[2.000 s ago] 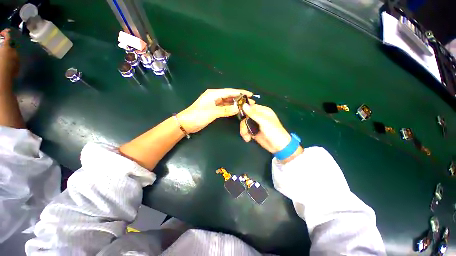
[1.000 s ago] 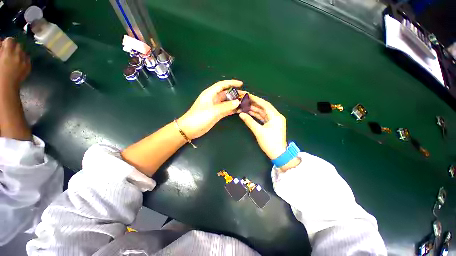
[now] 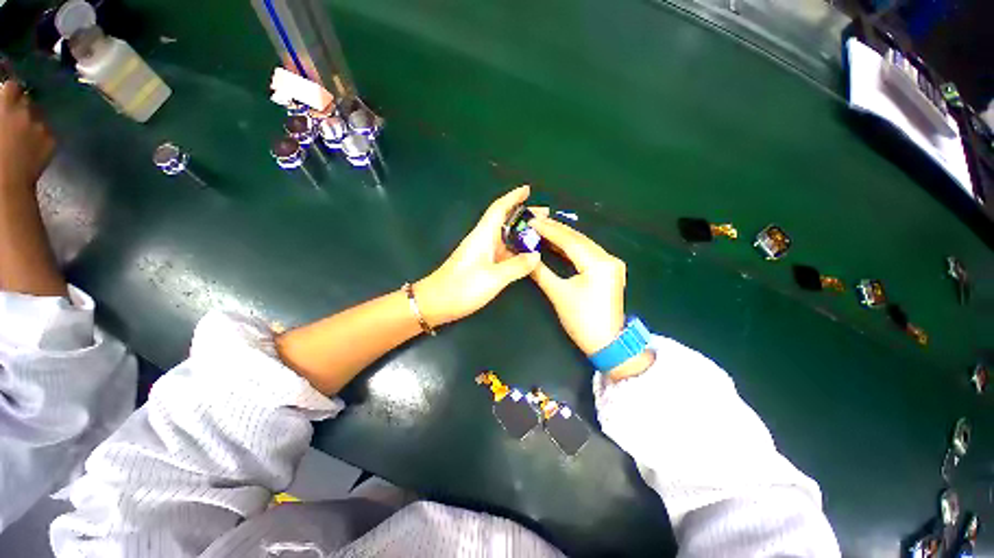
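Note:
My left hand [image 3: 471, 275] holds a small dark watch housing [image 3: 519, 231] between thumb and fingers, near the middle of the view. My right hand [image 3: 585, 286], with a blue wristband [image 3: 621, 347], has its fingertips on the housing's right side. A small pale and green spot shows on the unit; whether the screen is seated in it cannot be told. Two spare display modules [image 3: 517, 415] with orange tails lie on the green surface nearer my body. A tiny white-blue sliver [image 3: 566, 216] lies just beyond my right fingers.
Silver-topped round parts [image 3: 356, 147] cluster at the metal post's foot; one [image 3: 170, 159] stands apart. A white bottle [image 3: 129, 81] and another person's arm are at left. Housings [image 3: 773, 242] and screens [image 3: 808, 278] lie spaced along the right. A white tray [image 3: 910, 112] is at far right.
The dark screen that hung below, then stood upright between my fingers, no longer shows separately. My hands meet around the housing. The units at right have shifted slightly left.

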